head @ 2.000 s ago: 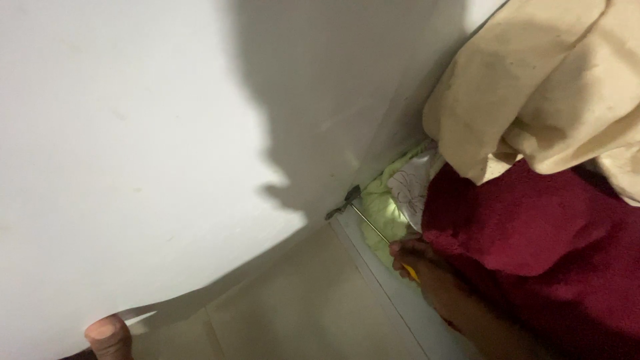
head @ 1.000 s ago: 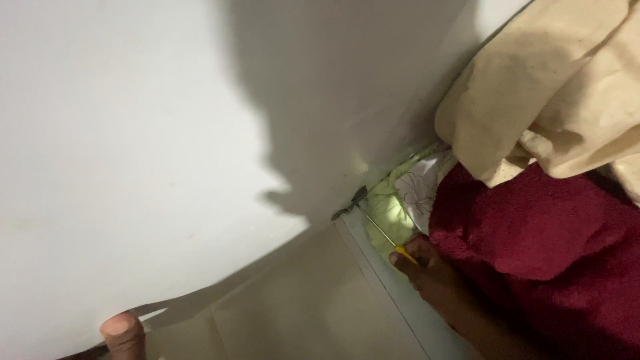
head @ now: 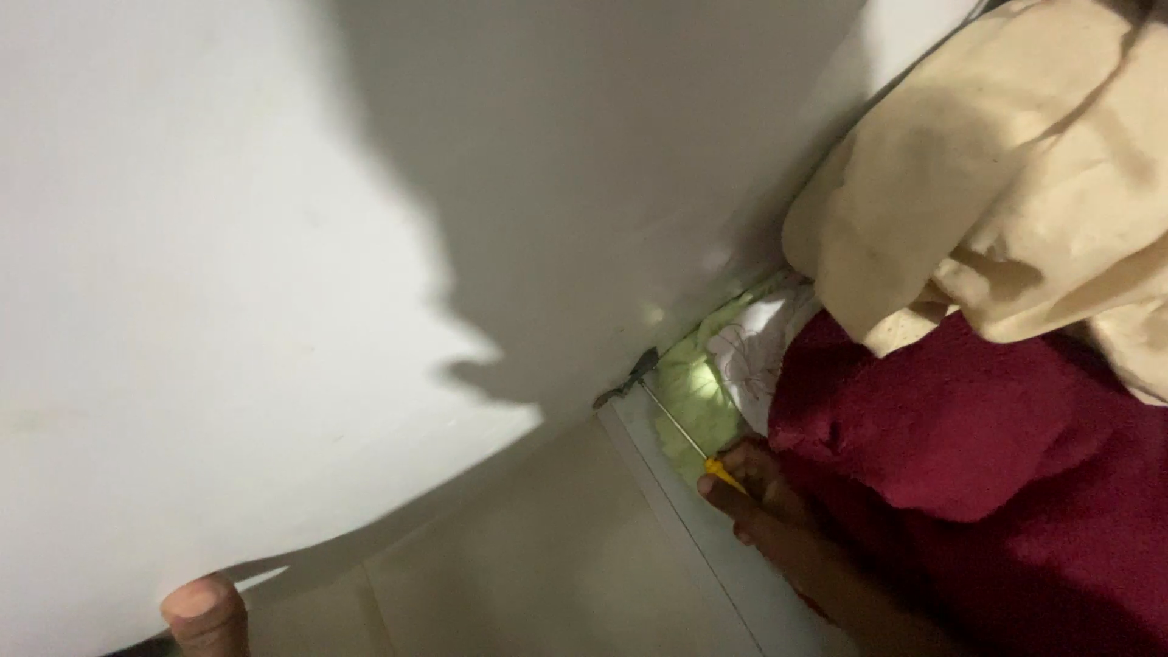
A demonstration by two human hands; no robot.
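Note:
My right hand (head: 762, 502) holds a screwdriver by its yellow handle (head: 724, 474), between thumb and fingers. The thin metal shaft (head: 673, 422) runs up and left to a small dark fitting (head: 630, 379) at the lower corner of the white panel (head: 228, 301). Whether the tip sits in a screw is too small to tell. At bottom left, one bare digit, apparently of my left hand (head: 205, 611), shows against the panel's lower edge; the rest of that hand is out of view.
Right of the fitting lie pale green cloth (head: 693, 411) and white patterned fabric (head: 753, 351). A dark red cloth (head: 958, 429) and a beige cloth (head: 985, 182) fill the right side. Light tiled floor (head: 511, 557) shows below the panel. A large shadow falls across the panel.
My right hand's fingers have shifted on the screwdriver handle, and more of the yellow shows than two seconds ago. The shaft still reaches the dark fitting. The digit at bottom left remains by the panel's edge.

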